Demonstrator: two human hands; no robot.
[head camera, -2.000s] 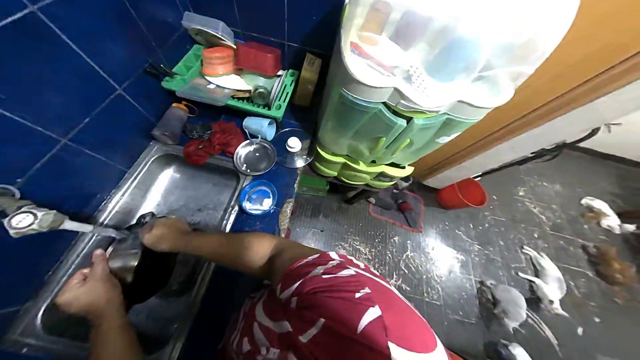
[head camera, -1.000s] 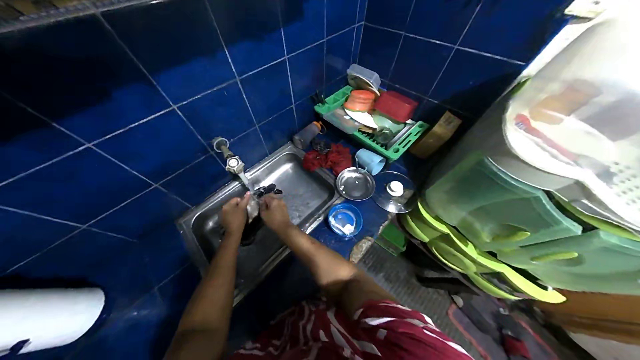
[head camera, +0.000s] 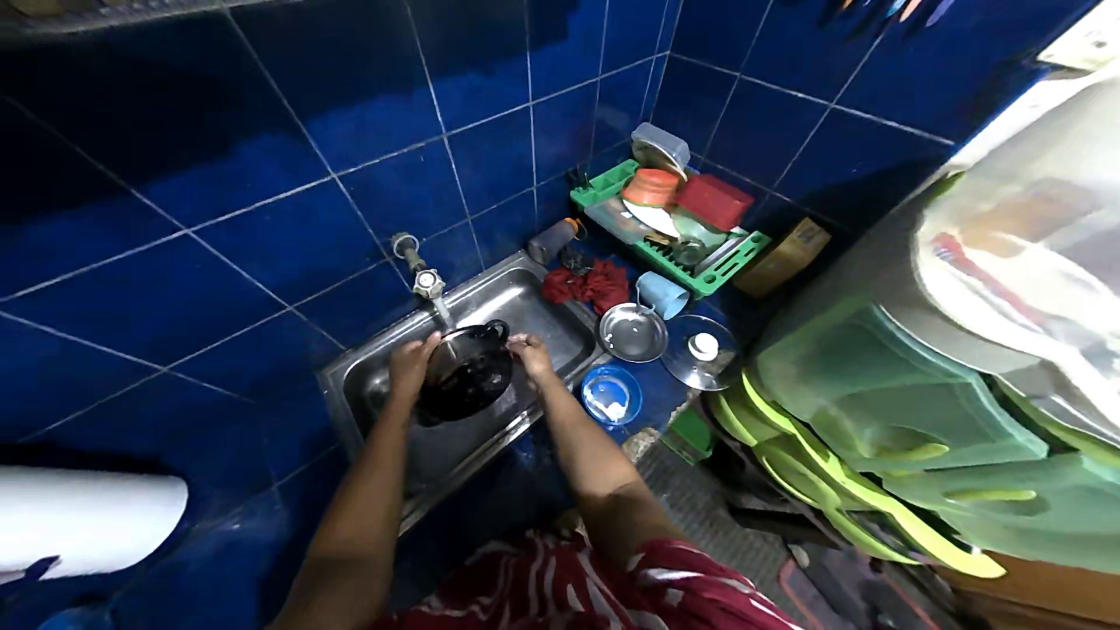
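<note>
A round black pot (head camera: 468, 372) is tilted in the stainless steel sink (head camera: 560, 328), with its dark inside facing me. My left hand (head camera: 411, 367) holds its left rim. At the pot's right side, by a small loop handle, my right hand (head camera: 531, 357) grips the edge. Water runs from the wall faucet (head camera: 429, 283) at the pot's upper rim. Right of the sink lie a red cloth (head camera: 588, 285), a metal bowl (head camera: 633, 332), a light blue mug (head camera: 662, 295), a blue bowl with something white in it (head camera: 611, 395) and a glass lid with a white knob (head camera: 702, 347).
A green dish rack (head camera: 735, 262) with plastic containers stands in the tiled corner, beside a dark bottle with an orange cap (head camera: 553, 241). A large green-and-white plastic cabinet (head camera: 901, 385) rises at the right. At the far left is a white cylindrical object (head camera: 87, 522).
The pot now shows its open inside, with my hands farther apart at its two sides; a second ago they were close together under the faucet. The view swung left after the earliest frame.
</note>
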